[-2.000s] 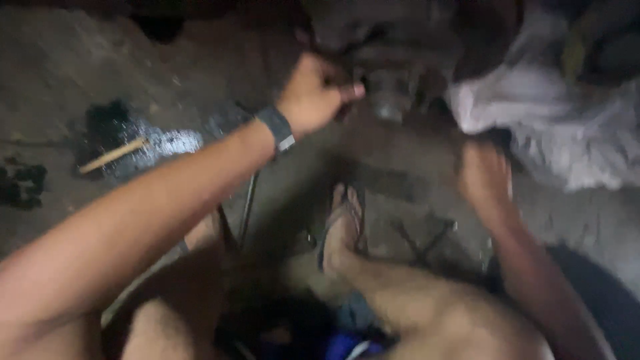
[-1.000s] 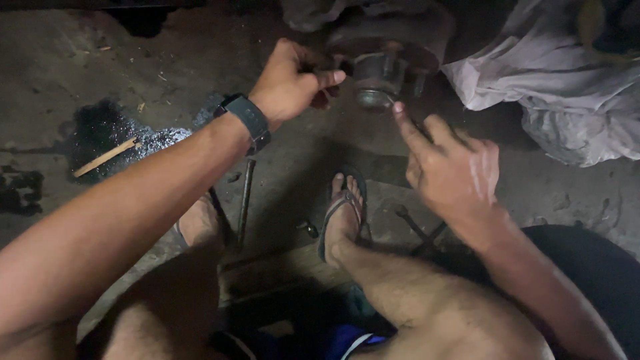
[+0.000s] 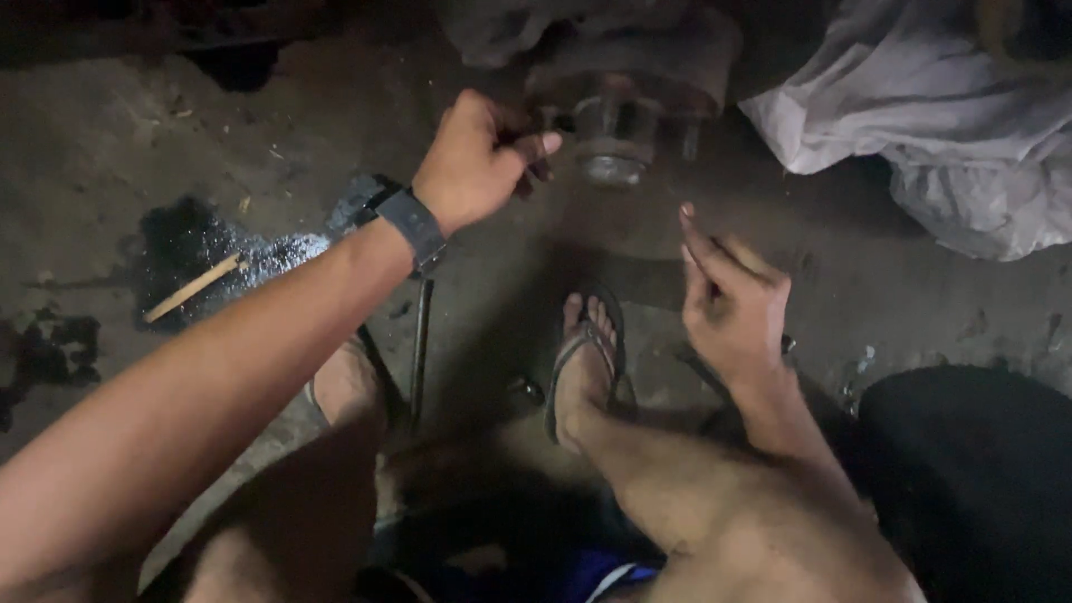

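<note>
A metal wheel hub with studs projects from a dark round brake part at top centre, blurred and dimly lit. Just left of the hub is my left hand, a dark watch on its wrist, thumb out and fingers curled; whether something small lies between those fingers cannot be told. My right hand is below and to the right of the hub, apart from it, index finger extended toward it and the others partly bent. Nothing shows in the right hand.
A pale stick lies by a wet, shiny patch at left. One dark metal rod is on the floor between my feet. Whitish plastic sheeting hangs at upper right. A large dark round object sits at lower right.
My right hand was low on the right, then came up to the hub's lower edge, and has now moved down away from it. My left hand stays beside the hub.
</note>
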